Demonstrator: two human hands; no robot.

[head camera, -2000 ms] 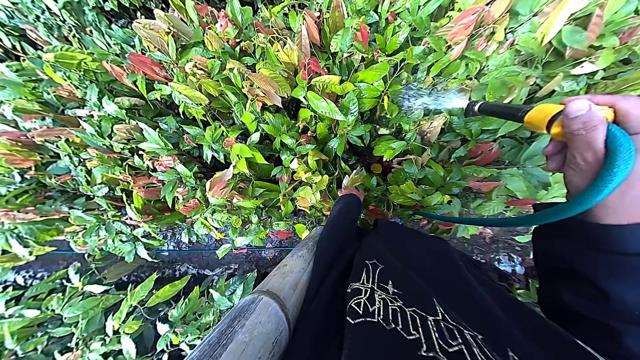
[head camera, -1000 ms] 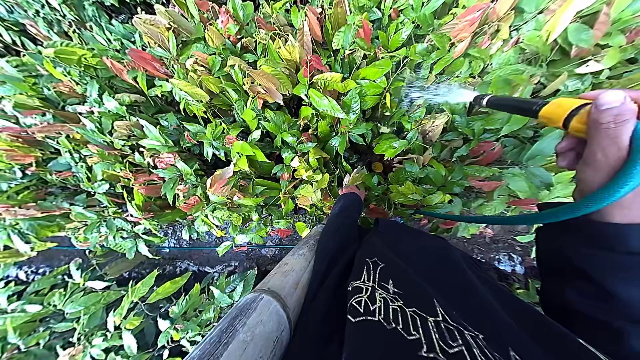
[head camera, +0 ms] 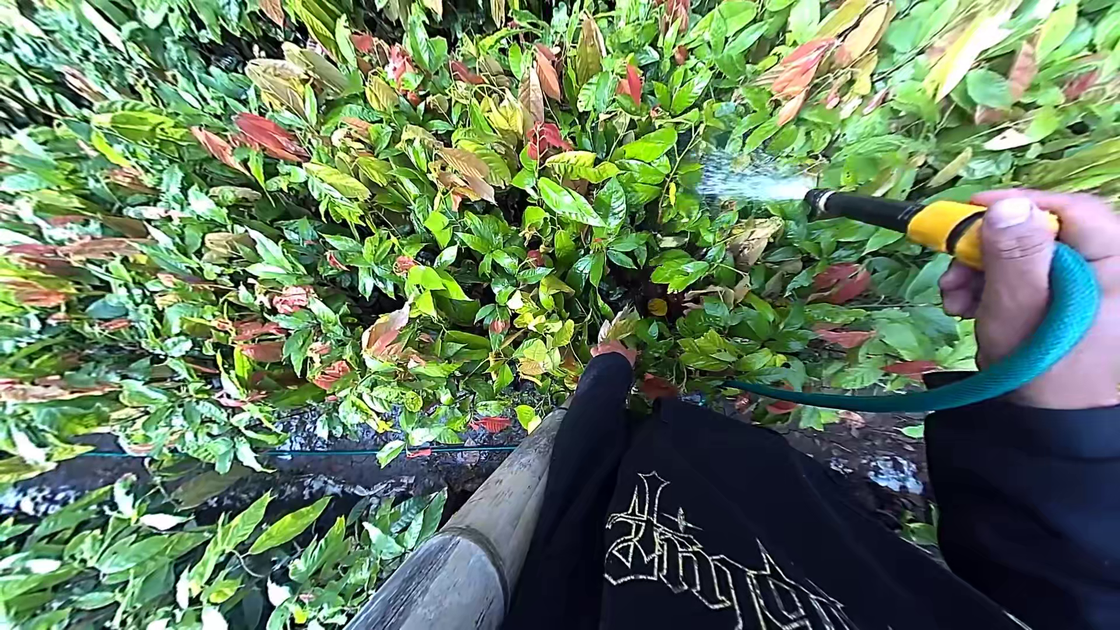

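Note:
My right hand (head camera: 1041, 289) grips a yellow and black hose spray nozzle (head camera: 910, 223) at the right. Water (head camera: 757, 182) sprays leftward from its tip onto leafy plants (head camera: 525, 219) with green, yellow and reddish leaves. A teal garden hose (head camera: 989, 385) loops from the nozzle under my right wrist and runs left among the leaves. My left hand (head camera: 614, 352) is at the lower edge of the plants, near the middle, beside a pale dry leaf (head camera: 618, 325). Its fingers are mostly hidden, so its grip is unclear.
A bamboo pole (head camera: 472, 542) slants up from the bottom edge beside my left sleeve. A dark, wet soil strip (head camera: 324, 468) with a thin teal line crosses the lower left. More leafy plants (head camera: 131, 560) grow below it.
My right hand and the nozzle moved right between the first two frames. They remain near there now, with water spraying throughout. My left hand shows no plain change.

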